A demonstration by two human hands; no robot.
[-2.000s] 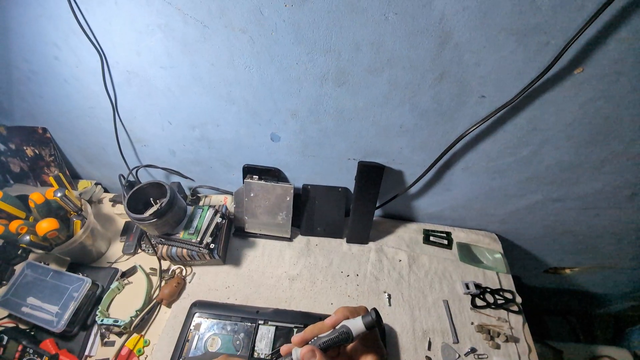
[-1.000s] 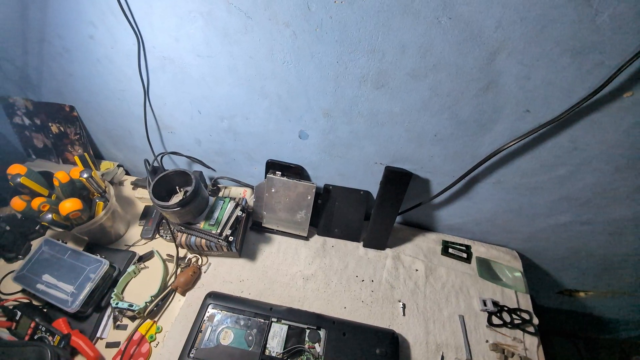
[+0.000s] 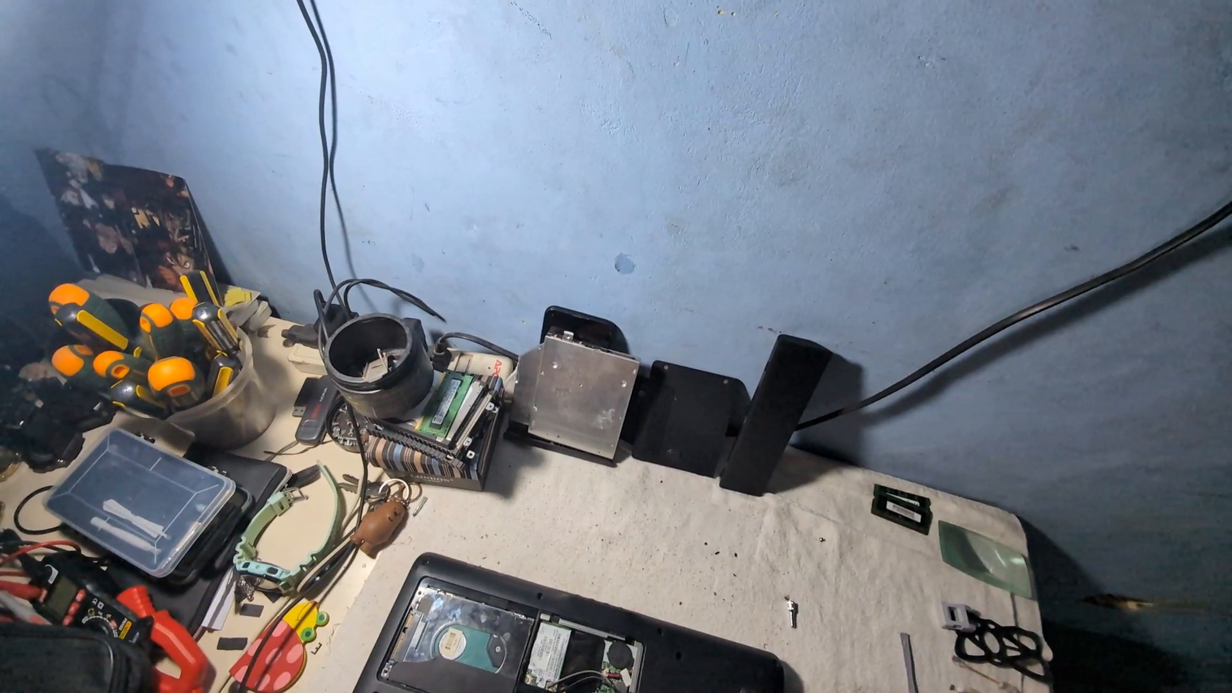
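Neither of my hands is in the head view now. An upturned black laptop [image 3: 693, 643] lies at the bottom middle, cut off by the lower edge, with its bays uncovered. A hard drive [image 3: 469, 647] sits in its left bay, and a small card with a white label [image 3: 549, 655] lies in the bay beside it. Behind, a silver optical drive [image 3: 581, 397], a black cover panel [image 3: 689, 417] and a long black block, perhaps a battery [image 3: 776, 416], lean near the wall. A small metal screw-like piece [image 3: 791, 612] lies on the cloth right of the laptop.
At left are a tub of screwdrivers [image 3: 226, 414], a clear plastic case [image 3: 144, 500], a multimeter [image 3: 87, 602], a mint-green strap [image 3: 262, 539] and a black cup [image 3: 378, 375]. Memory modules [image 3: 902, 508], a green translucent sheet [image 3: 984, 558] and a coiled black cable [image 3: 999, 643] lie at right.
Two seconds ago a hand held a white-and-black screwdriver-like tool over the laptop; hand and tool have left the view. The view has shifted left.
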